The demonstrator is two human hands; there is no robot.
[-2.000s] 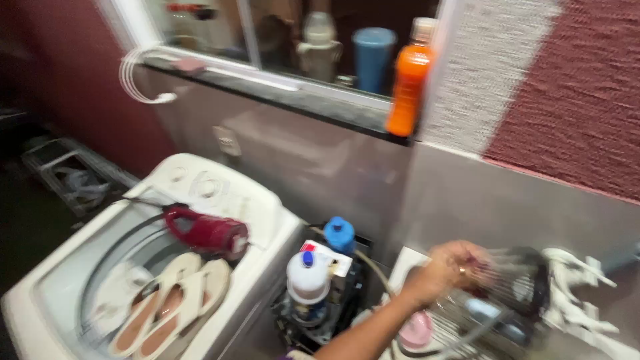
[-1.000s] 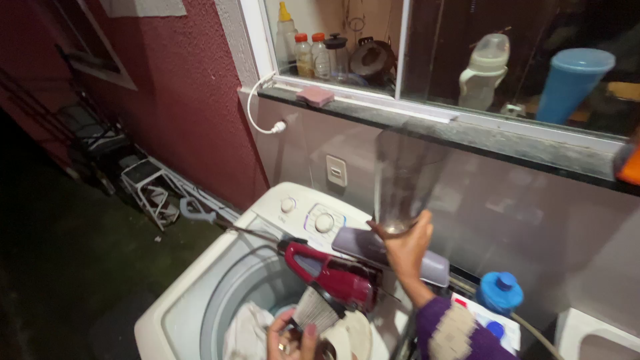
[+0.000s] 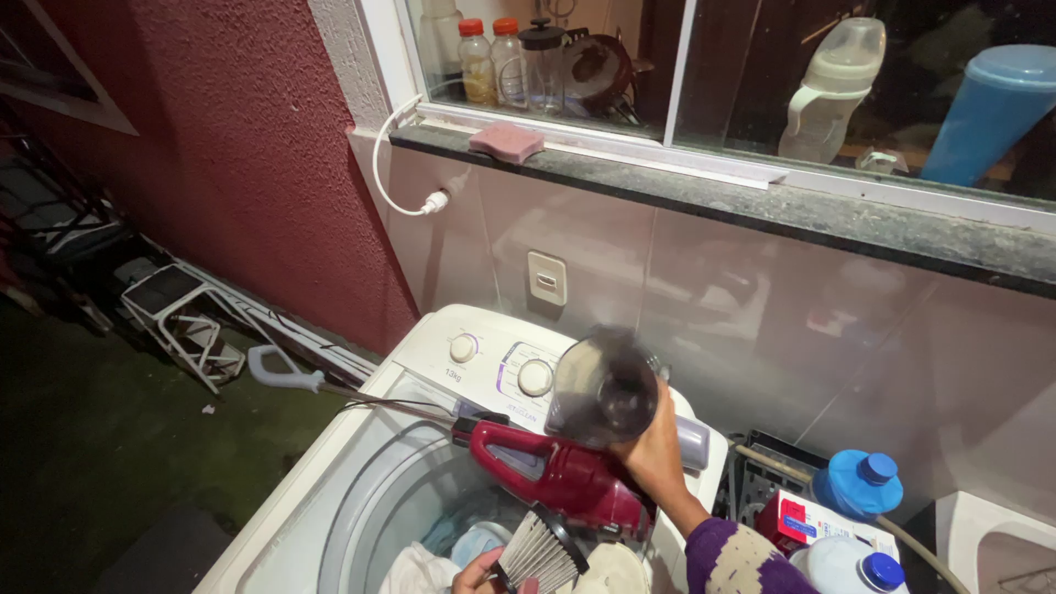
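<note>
My right hand [image 3: 657, 452] grips a clear, smoky plastic vacuum dust cup [image 3: 606, 388] above the back panel of the white washing machine [image 3: 429, 355]; the cup is blurred. At the bottom edge, my left hand [image 3: 487, 575] holds a pleated filter [image 3: 540, 551] with a black rim. Between and behind them lies a red handheld vacuum body [image 3: 561, 474] across the washer's opening. A tube with a grey handle [image 3: 285, 375] reaches out past the washer's left side. A greyish cylindrical part [image 3: 691, 443] lies behind my right wrist. White cloth [image 3: 419, 569] shows in the drum.
A stone window sill [image 3: 701, 186] with a pink sponge [image 3: 506, 142] runs above the washer. To the right stand a blue-capped white bottle [image 3: 850, 563], a blue bottle [image 3: 858, 484], a box [image 3: 813, 524] and a sink [image 3: 990, 528]. A folding step stool [image 3: 194, 318] stands at left.
My right hand was over by the sink area two seconds ago; it is now above the washer with the dust cup, which has tipped since one second ago. The filter now shows clearly in my left hand.
</note>
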